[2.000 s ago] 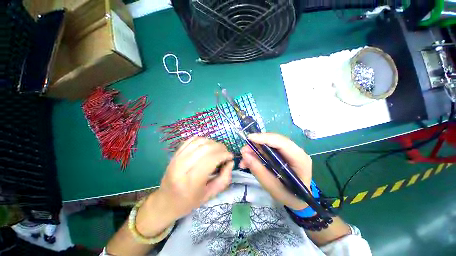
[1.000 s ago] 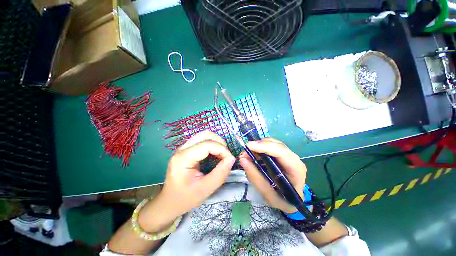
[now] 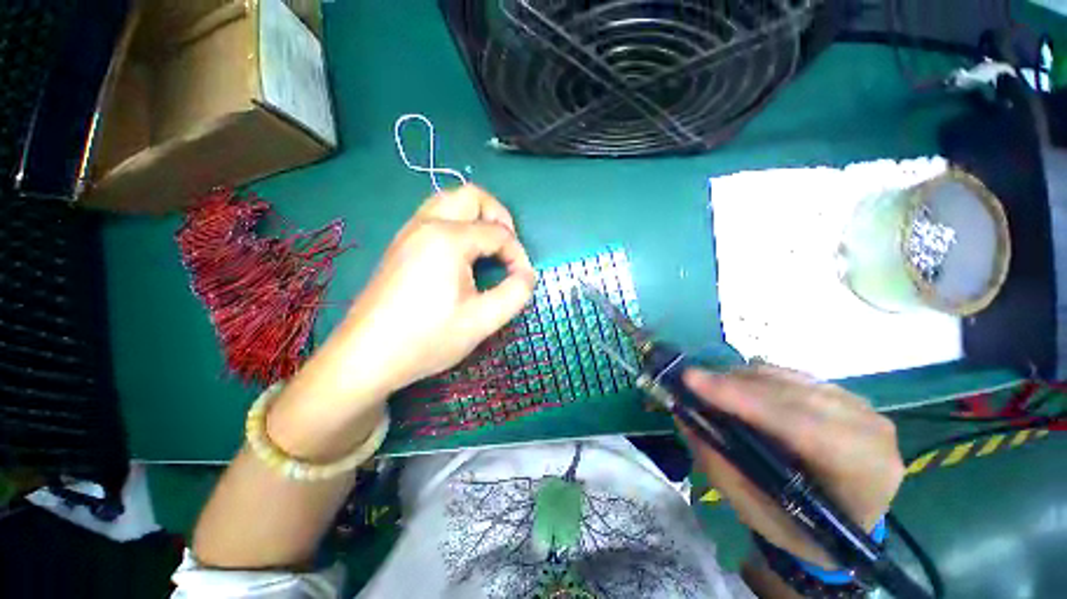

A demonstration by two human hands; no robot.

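The PCB panel (image 3: 597, 339) lies on the green mat in front of me, with red lead wires sticking out from its left part. My left hand (image 3: 439, 287) is over the panel's upper left, thumb and forefinger pinched together; whether a wire is between them cannot be told. My right hand (image 3: 807, 451) grips the black soldering iron (image 3: 749, 456) at the panel's right side. The iron's tip and the thin prong beside it point up-left over the panel. A loose pile of red lead wires (image 3: 257, 287) lies left of the panel.
An open cardboard box (image 3: 217, 129) stands upper left, and a black fume fan (image 3: 638, 70) at the back. A white cord loop (image 3: 415, 146) lies behind my left hand. The tip-cleaning pot (image 3: 878, 252) stands on a white pad (image 3: 778, 281) at right.
My left hand has moved up and forward from the panel's near edge. My right hand and the iron have moved right and slightly back towards me. The panel sits lower in view, more upright.
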